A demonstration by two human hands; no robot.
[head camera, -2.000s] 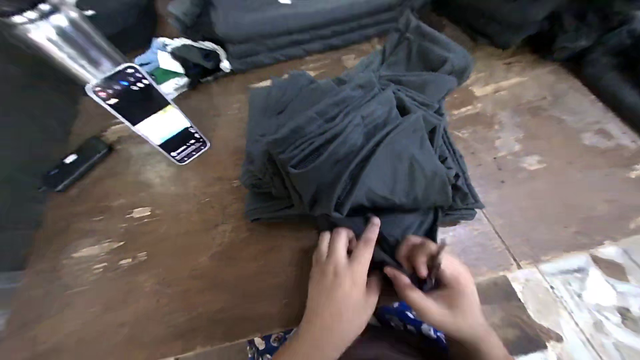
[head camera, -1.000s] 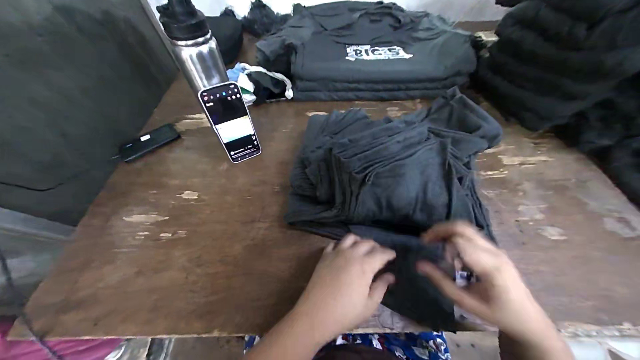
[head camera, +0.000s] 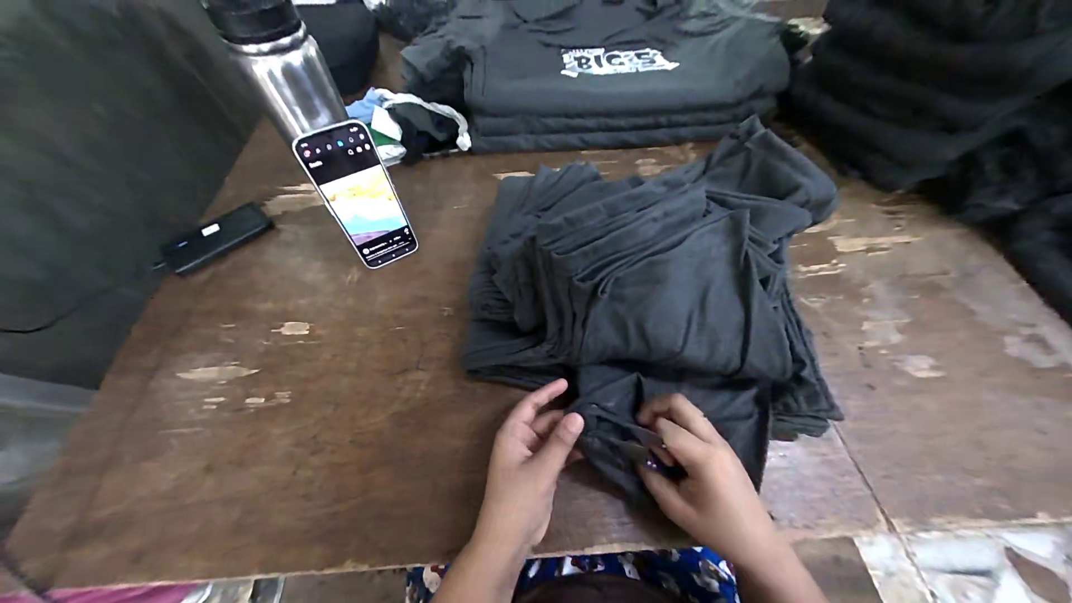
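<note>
A heap of dark grey fabric garments (head camera: 670,276) lies bunched on the wooden table (head camera: 335,435). My left hand (head camera: 532,456) pinches the near end of the dark cloth (head camera: 615,419) between thumb and fingers. Close by on the right, my right hand (head camera: 695,461) holds a small metal tool (head camera: 641,448), whose blades look like those of thread snips, against the same cloth. Its handle is mostly hidden by the fingers.
A smartphone (head camera: 360,197) leans against a steel bottle (head camera: 293,84). Left of it lies a black power bank (head camera: 216,239) with a cable. Folded dark shirts (head camera: 620,109) are stacked behind the heap, beside fabric scraps (head camera: 410,121). More dark garments (head camera: 921,92) are piled at the right.
The cloth edge that lay flatter near the table's front is now gathered up between my hands. My right hand has moved closer to my left. The view has shifted.
</note>
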